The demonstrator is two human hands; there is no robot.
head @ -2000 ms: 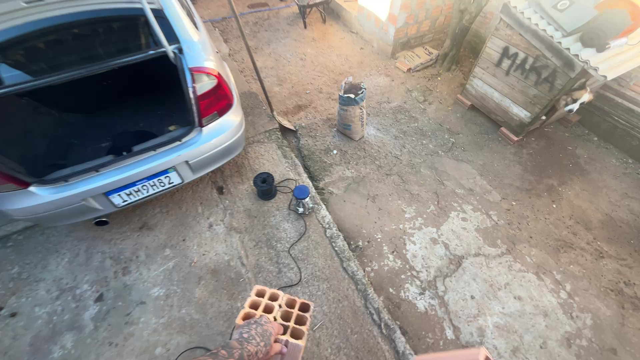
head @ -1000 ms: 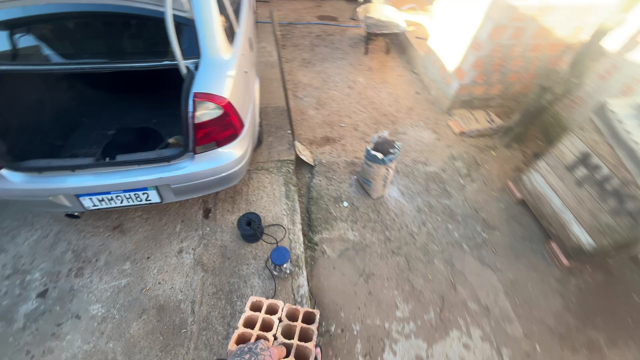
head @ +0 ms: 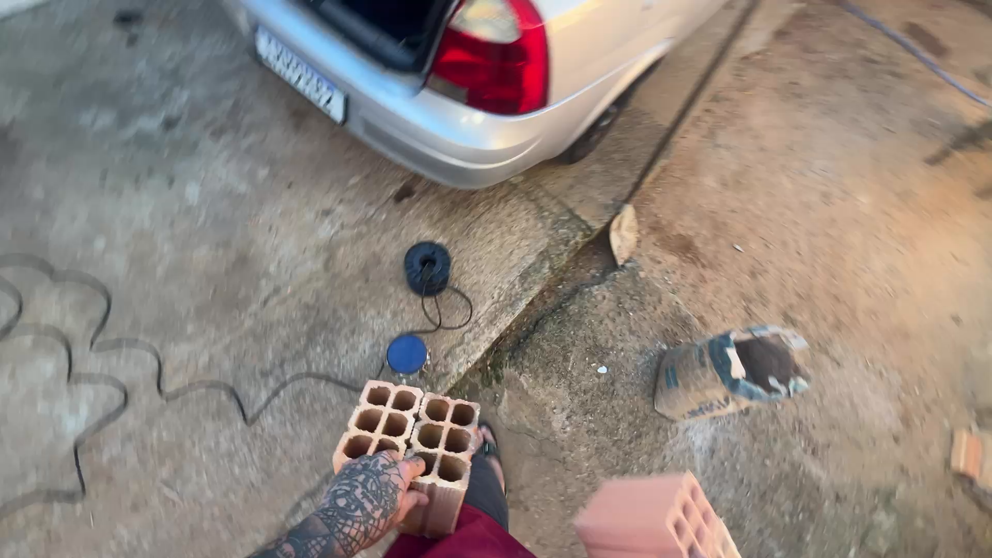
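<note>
My left hand (head: 387, 480), tattooed on its back and forearm, grips two hollow clay bricks side by side, the left brick (head: 380, 422) and the right brick (head: 443, 465), fingers at their open ends. Another hollow clay brick (head: 639, 515) shows at the bottom edge, right of my legs; what supports it is hidden. My right hand is out of the picture. Beyond the held bricks, a blue-topped object (head: 407, 354) stands on the concrete near a black spool (head: 427, 268) with a cord.
A silver car (head: 465, 147) with its trunk open stands ahead. A wavy black cable (head: 201, 384) lies at left. A shovel blade (head: 623, 235) rests by the concrete slab's edge (head: 535, 306), a step or crack in the ground. An open bag of grey powder (head: 725, 372) stands at right.
The view has swung down and turned, so the wooden crate is out of sight. The two bricks in my left hand show more fully, and another brick now shows at lower right.
</note>
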